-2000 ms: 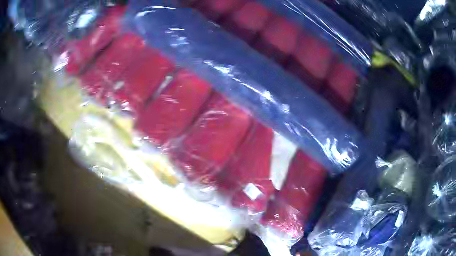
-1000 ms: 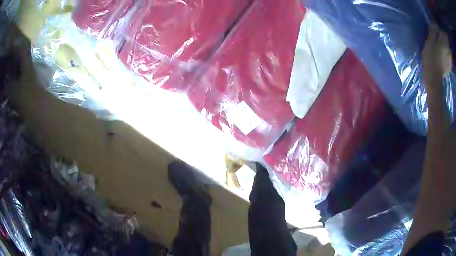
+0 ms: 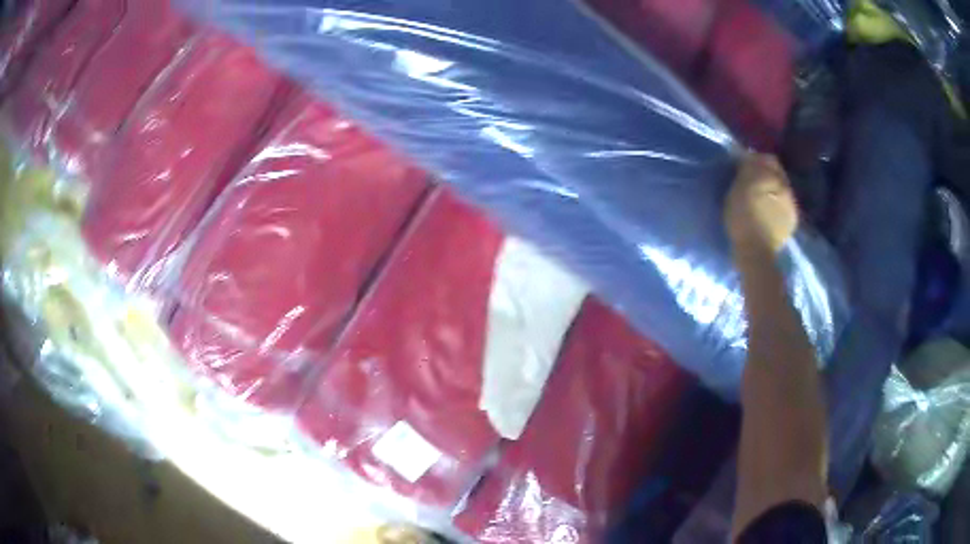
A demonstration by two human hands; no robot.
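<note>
A long blue fabric roll (image 3: 532,159) in shiny clear plastic lies slantwise across red fabric rolls (image 3: 415,319). My right hand (image 3: 761,202) is closed on the plastic wrap near the roll's lower right end. The wrap is drawn into a tight fold that runs up and left from my fist. I cannot see whether the fingers also press on the fabric. My left hand is not in view.
A white piece (image 3: 527,335) and a small white label (image 3: 406,451) lie on the red rolls. Pale wrapped material (image 3: 160,372) runs along their lower left edge. Dark rolls (image 3: 883,191) and a wrapped greyish bundle (image 3: 931,425) are at right.
The view has swung right and up, so my feet have left the picture. My right hand, absent two seconds ago and at the right edge one second ago, now pulls the wrap into a tight fold.
</note>
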